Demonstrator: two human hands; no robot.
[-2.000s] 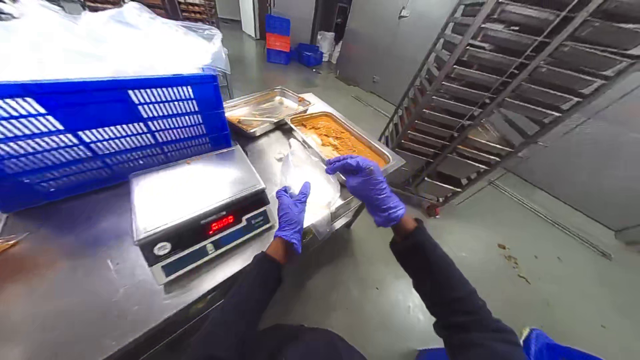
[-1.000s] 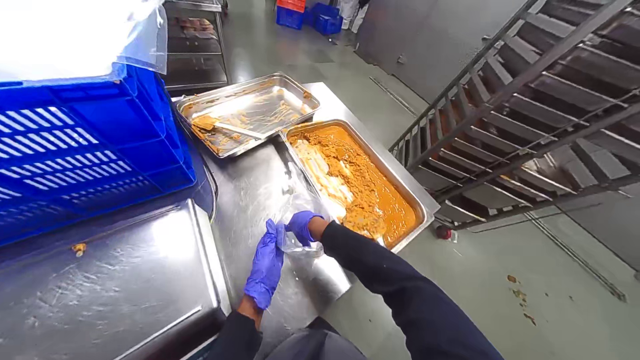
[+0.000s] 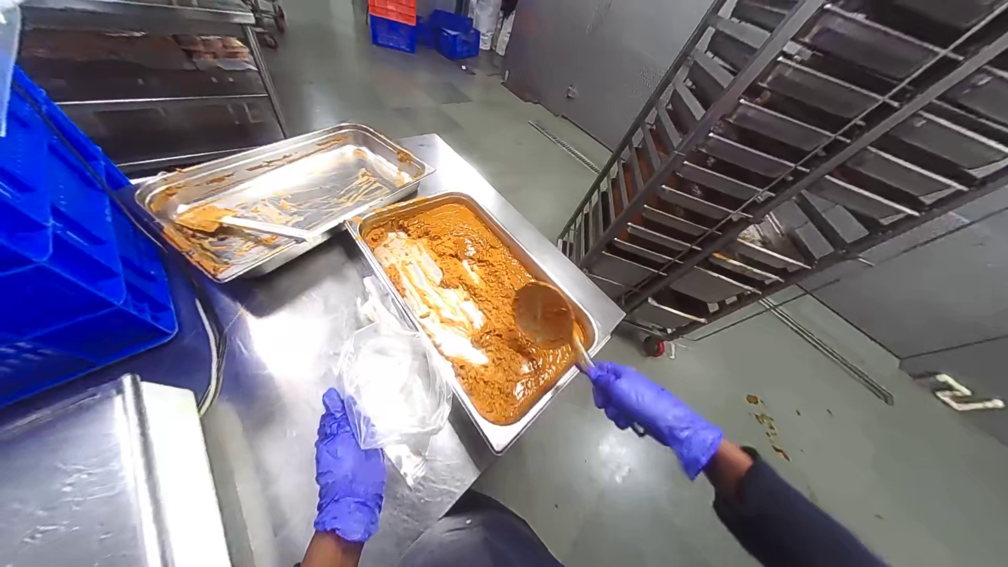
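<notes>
My right hand (image 3: 650, 409), in a purple glove, grips the handle of a ladle (image 3: 545, 315) whose bowl is over the front right part of a steel pan (image 3: 512, 435). The pan holds an orange-brown sauce (image 3: 480, 276) with a pale, creamy patch along its left side. My left hand (image 3: 350, 465), also gloved, holds a clear plastic bag (image 3: 394, 382) by its lower left edge, just left of the pan. The bag's mouth looks spread. Behind stands a second steel pan (image 3: 315, 185), smeared with sauce, with a spatula (image 3: 256, 226) in it.
A blue plastic crate (image 3: 71, 236) stands at the left, and the steel platform of a weighing scale (image 3: 94, 480) lies in front of it. A tall tray rack (image 3: 756, 150) rises beyond the table's right edge. Blue crates (image 3: 453, 35) stand on the floor behind.
My right hand has left the bag and moved right to the pan, where it now holds the ladle. My left hand has kept hold of the bag, which has spread wider.
</notes>
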